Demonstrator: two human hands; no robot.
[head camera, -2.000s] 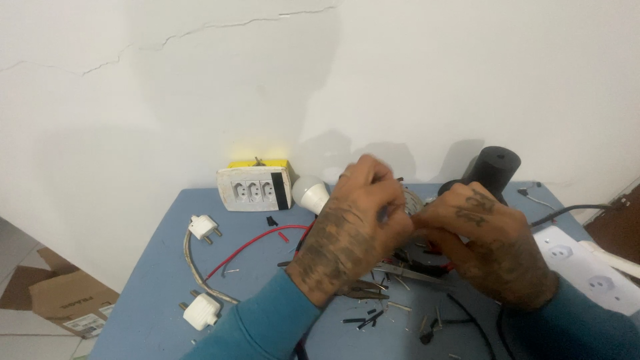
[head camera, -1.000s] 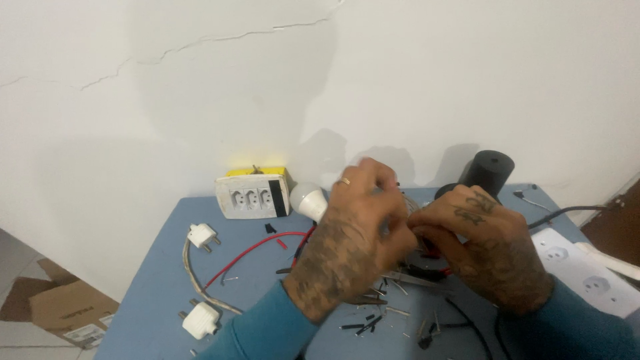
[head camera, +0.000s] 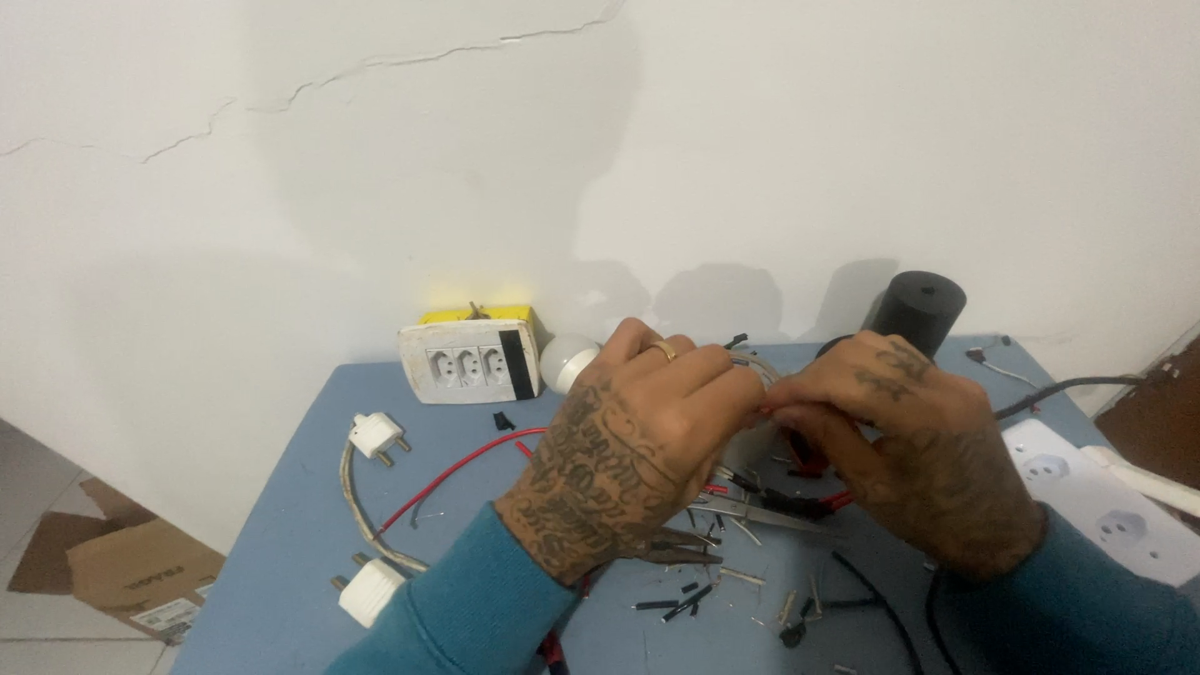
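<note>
My left hand (head camera: 637, 450), with a ring on one finger, and my right hand (head camera: 900, 441) meet fingertip to fingertip over the blue table. Between them a bit of red wire (head camera: 767, 410) shows; the fingers hide most of it. Beneath the hands lie scissors (head camera: 759, 514), the jaws of pliers (head camera: 680, 547) and black and red wires (head camera: 797, 502). Cut pieces of black insulation (head camera: 687, 602) are scattered nearer me. A longer red wire (head camera: 459, 464) curves out to the left of my left hand.
A white three-outlet socket box (head camera: 469, 361) and a light bulb (head camera: 568, 363) stand by the wall. White plugs (head camera: 375, 434) on a cable lie at left. A black cylinder (head camera: 919, 309) stands at back right, and a white socket plate (head camera: 1102, 506) lies at right. A cardboard box (head camera: 141, 572) is on the floor.
</note>
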